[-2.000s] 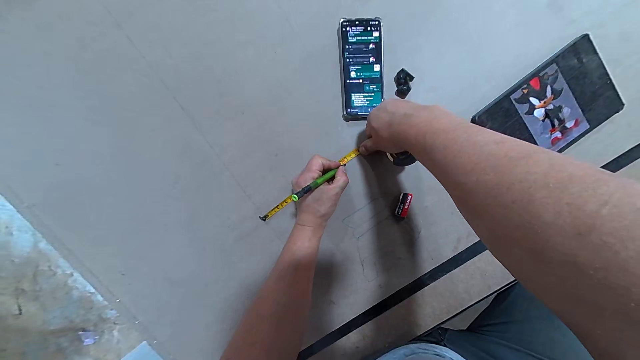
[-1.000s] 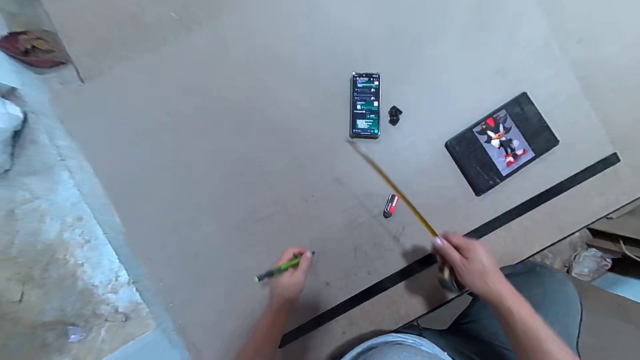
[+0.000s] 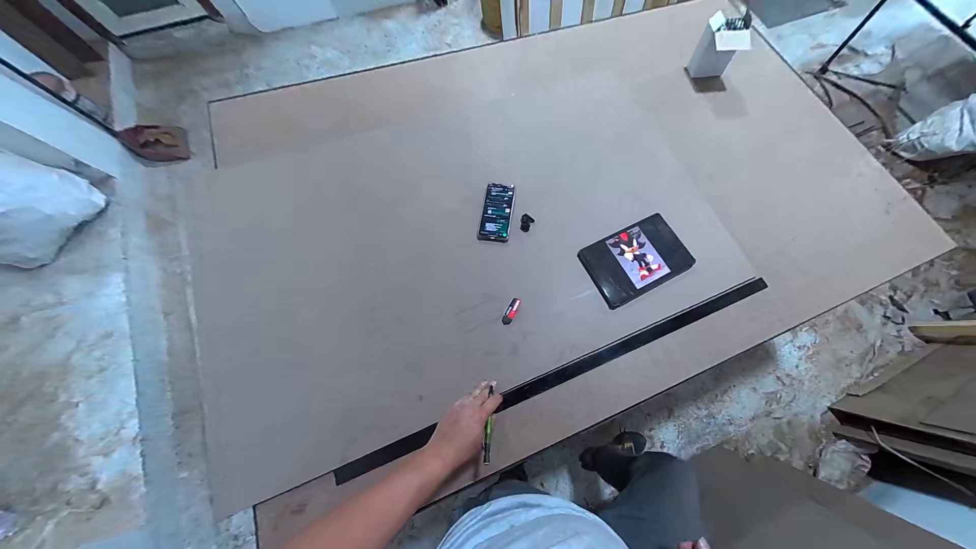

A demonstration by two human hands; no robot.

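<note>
My left hand (image 3: 462, 425) reaches over the near part of a large tan board (image 3: 343, 252), its fingers around a slim green and black pen (image 3: 488, 435). The fingertips lie at a long flat black strip (image 3: 633, 343) on the board. Only the fingertips of my right hand (image 3: 694, 544) show at the bottom edge, beside my leg; what it holds is hidden. Farther in on the board are a red and black eraser-like piece (image 3: 512, 311), a smartphone (image 3: 496, 213) with a lit screen, a small black object (image 3: 527, 222) and a black tablet (image 3: 637, 260) showing a cartoon character.
A white box (image 3: 715, 49) with items in its top stands at the board's far right. Stained floor surrounds the board. White sacks (image 3: 42, 210) lie at the left, with more at the right beside thin black metal legs (image 3: 854, 46). Brown panels (image 3: 915, 389) are stacked at lower right.
My right hand, which held an extended yellow tape measure, has dropped to the bottom edge; the tape is out of sight. My left hand has moved to the black strip with the pen. The view is wider.
</note>
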